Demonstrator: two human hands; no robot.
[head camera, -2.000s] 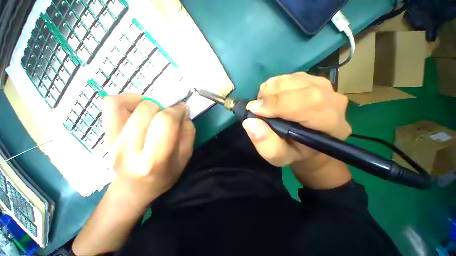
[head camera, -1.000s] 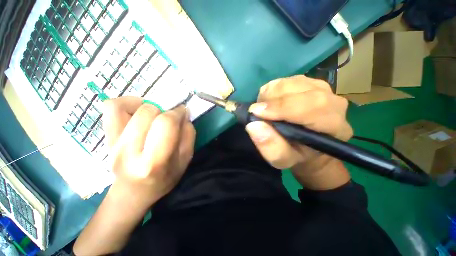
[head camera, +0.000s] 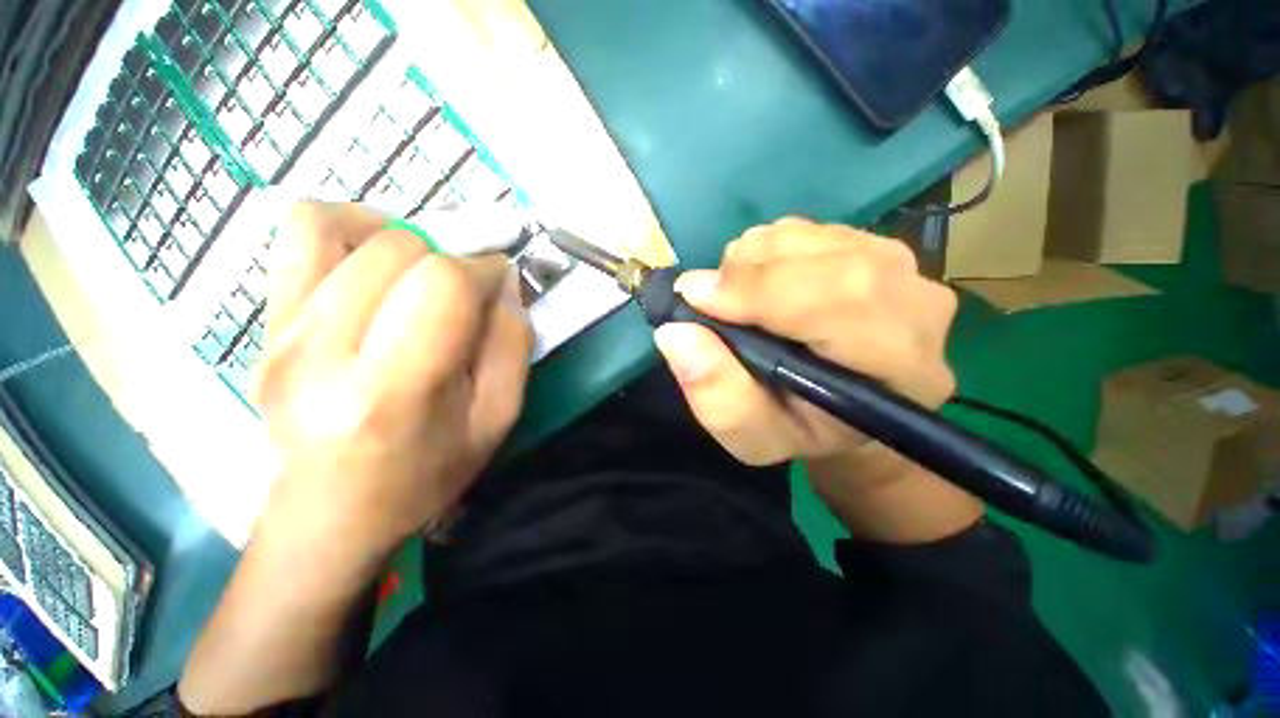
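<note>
My right hand (head camera: 821, 337) holds the black soldering iron (head camera: 898, 428) like a pen, its silver tip pointing left over the lower right corner of the PCB panels. My left hand (head camera: 400, 351) is closed beside the tip, over the panels, with a thin dark piece at its fingertips that I cannot make out clearly. A green band (head camera: 413, 233) shows at a left finger. The PCB panels (head camera: 253, 105) lie on a white backing sheet (head camera: 176, 449) over a tan cardboard sheet (head camera: 562, 84). Thin solder wire (head camera: 40, 362) shows at the left edge.
A black phone-like slab (head camera: 898, 49) with a white cable plug (head camera: 971, 96) lies at the top. A stack of carriers (head camera: 120, 596) stands at lower left, another dark stack at upper left. Cardboard boxes (head camera: 1172, 421) are on the green floor at right.
My left hand has shifted slightly left and up. The iron tip has moved slightly up, its rear end left and down. The panels appear slightly further right in view.
</note>
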